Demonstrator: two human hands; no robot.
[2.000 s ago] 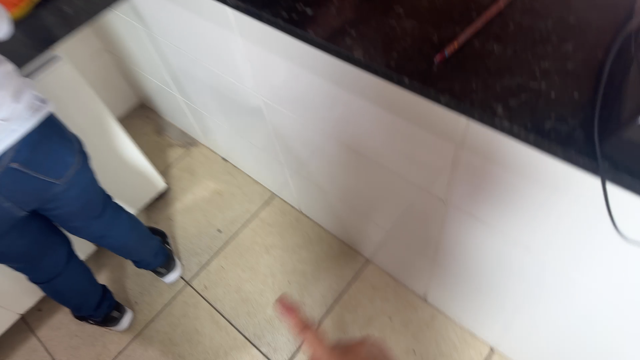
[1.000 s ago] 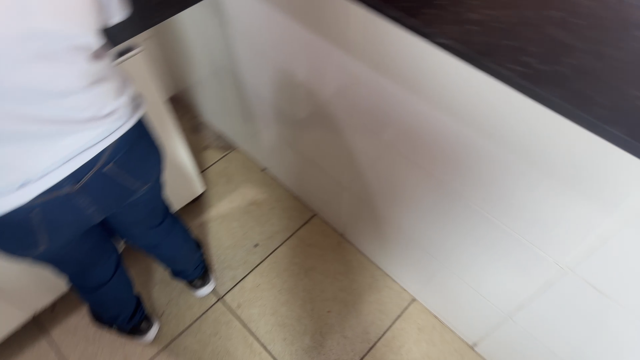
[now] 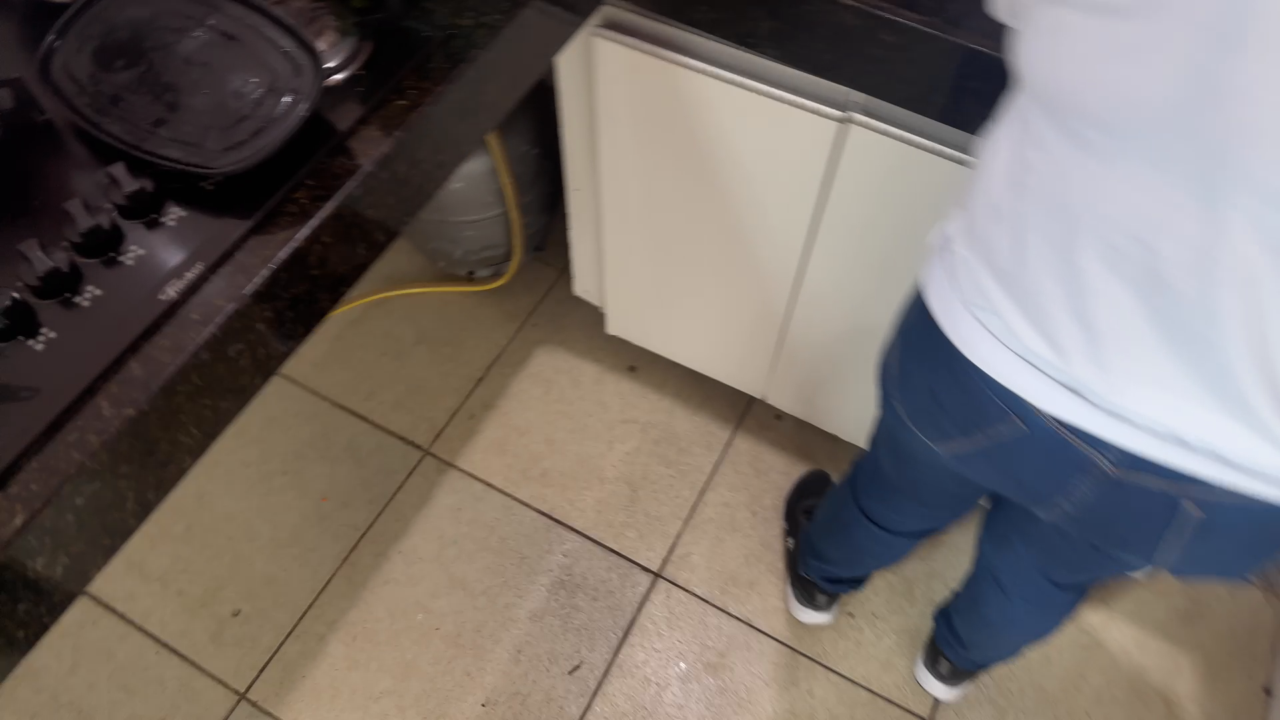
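Note:
Neither my left hand nor my right hand shows in the head view, so what they hold cannot be told. At the upper left is a dark cooktop [image 3: 120,290] with a row of black knobs [image 3: 97,238]. On it sits a dark oval pan or lid [image 3: 185,80]. A grey gas cylinder [image 3: 468,215] stands on the floor under the counter, and a yellow hose [image 3: 512,215] runs from it along the floor to the left.
A person in a white shirt and blue jeans [image 3: 950,430] stands at the right, back to me, beside white cabinets [image 3: 710,210] under a dark countertop [image 3: 900,55]. A dark stone counter edge [image 3: 200,390] runs down the left. The floor has beige tiles [image 3: 450,580].
The view has swung far to the left; the person now appears at the right, and the cooktop and gas cylinder have come into sight. A hand seen low in the oldest frame is out of view.

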